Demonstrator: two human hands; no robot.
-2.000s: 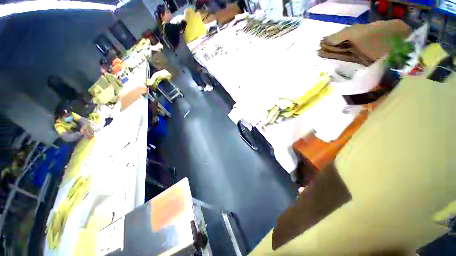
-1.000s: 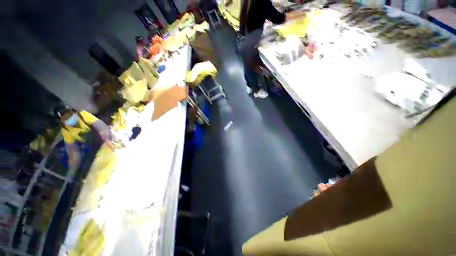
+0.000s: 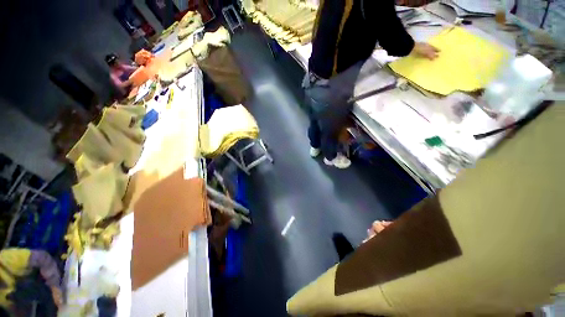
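Note:
A large tan-khaki bag panel (image 3: pixel 502 204) with a dark brown patch (image 3: pixel 399 247) fills the lower right, close to the camera. Fingers of a hand, which looks like my left hand (image 3: pixel 377 230), show at its far edge beside the patch. They appear curled on the edge; the rest of the hand is hidden behind the panel. My right hand is not in view.
A long left table (image 3: pixel 197 260) holds tan panels and a brown sheet (image 3: pixel 162 226). A loaded stool (image 3: pixel 230 130) juts into the grey aisle (image 3: pixel 279 204). A person (image 3: pixel 347 56) stands at the right table (image 3: pixel 396 133), a hand on a yellow panel (image 3: pixel 455 62).
The view has moved forward along the aisle; the standing person, stool and brown sheet appear nearer. The carried panel stays at the lower right, and fingers show at its edge.

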